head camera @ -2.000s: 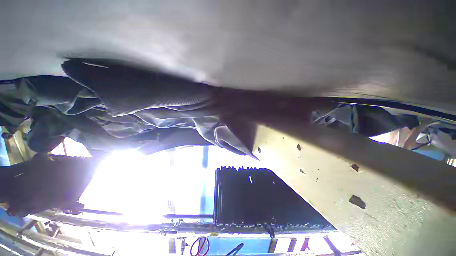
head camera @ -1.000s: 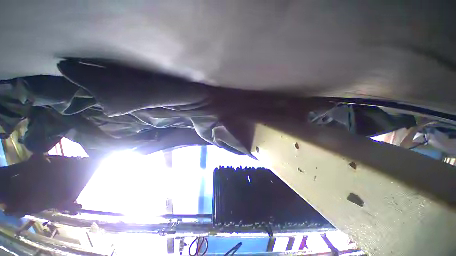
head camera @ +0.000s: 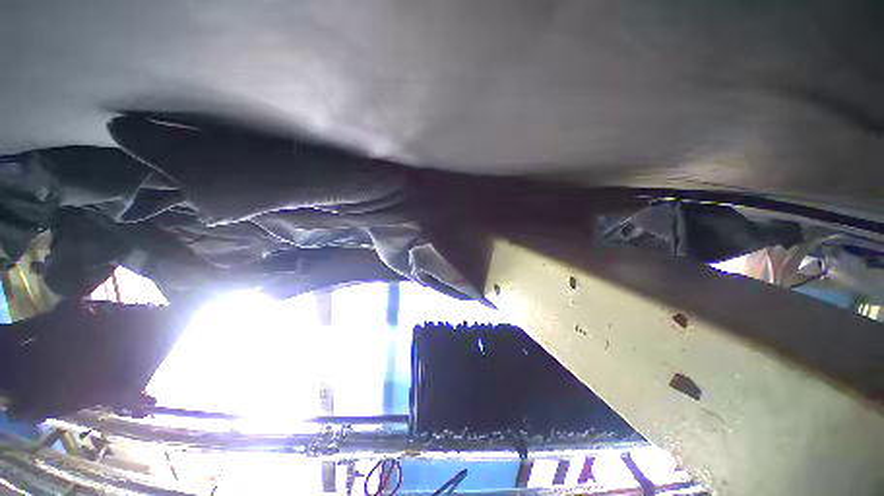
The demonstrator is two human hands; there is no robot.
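Note:
No hand shows in the head view. A dark folded cloth edge (head camera: pixel 262 174) with a rounded left end and fine ridges lies against a smooth grey surface (head camera: pixel 436 77) that fills the top of the picture. Crumpled dark grey cloth (head camera: pixel 87 232) hangs along and below it, on the left and centre. A cream beam (head camera: pixel 620 339) with small dark chips slants from the centre to the lower right. Its inner end meets the dark cloth in shadow, and whether they touch cannot be told.
A black block with a jagged edge (head camera: pixel 504 383) stands below centre. Another dark shape (head camera: pixel 78 354) is at lower left. More dark cloth (head camera: pixel 727 231) shows at right, under a thin dark-blue line. Rails (head camera: pixel 242 426), wires and blue structures lie along the bottom, with bright glare at centre left.
The cloth, beam and black block have shifted very slightly left in the picture. Their arrangement looks the same.

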